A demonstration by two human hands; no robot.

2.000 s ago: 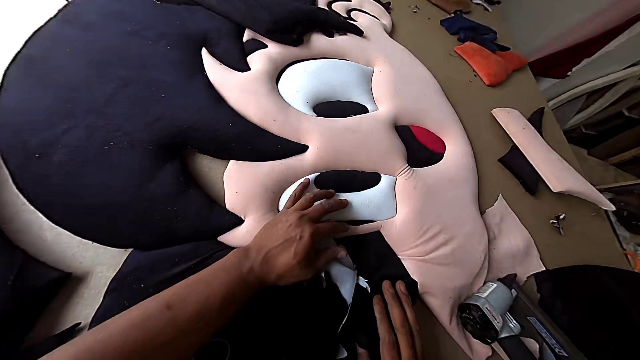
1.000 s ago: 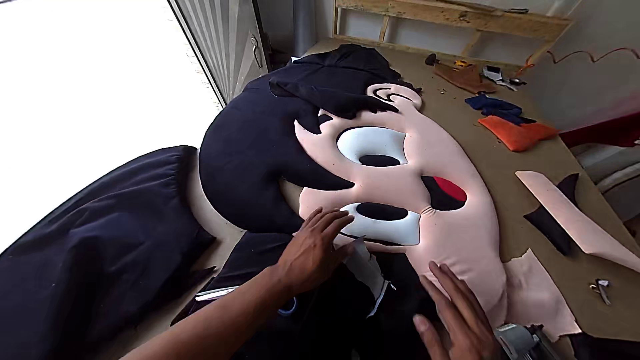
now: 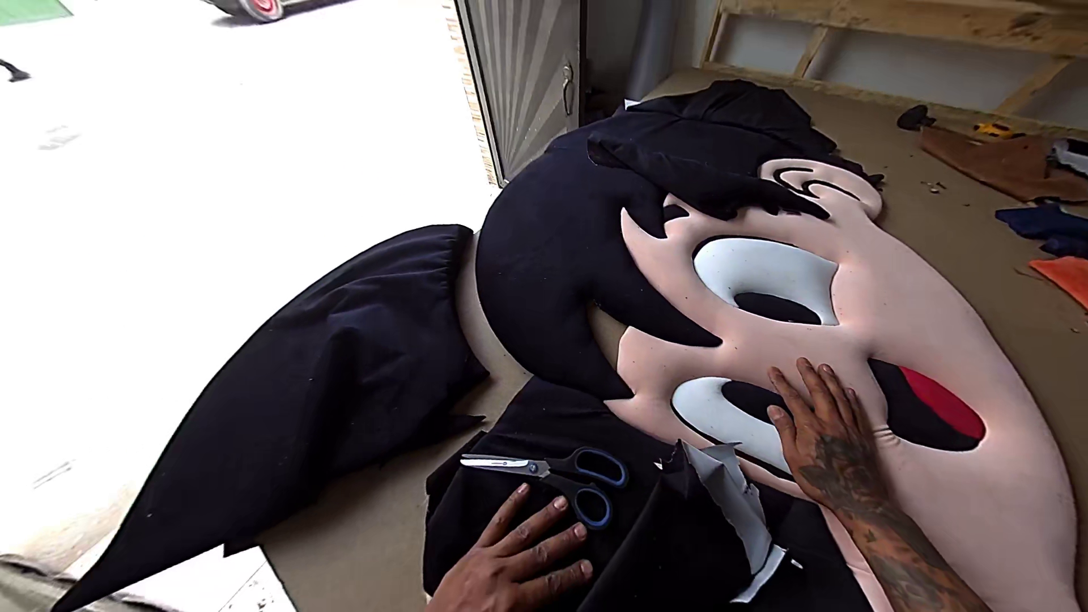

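Observation:
A large padded fabric cartoon face (image 3: 935,297) lies on the table, with black padded hair (image 3: 552,255), white eyes and a red and black mouth. My right hand (image 3: 829,433) rests palm down on it, beside the lower eye (image 3: 722,416) and near the mouth (image 3: 931,404); it holds nothing. My left hand (image 3: 518,557) lies with spread fingers on black fabric (image 3: 629,544), its fingertips just below a pair of scissors (image 3: 552,476) with dark blue-rimmed handles. White-backed fabric (image 3: 735,501) is folded up between the hands.
A separate black fabric piece (image 3: 340,365) spreads over the table's left side. Brown (image 3: 994,161), blue (image 3: 1045,223) and orange (image 3: 1067,276) scraps lie at the far right. A wooden frame (image 3: 901,34) stands behind the table, a metal door (image 3: 535,85) beyond the hair.
My left hand has left the lower eye and is now down on the black fabric by the scissors. My right hand has moved up onto the face. The view has swung left.

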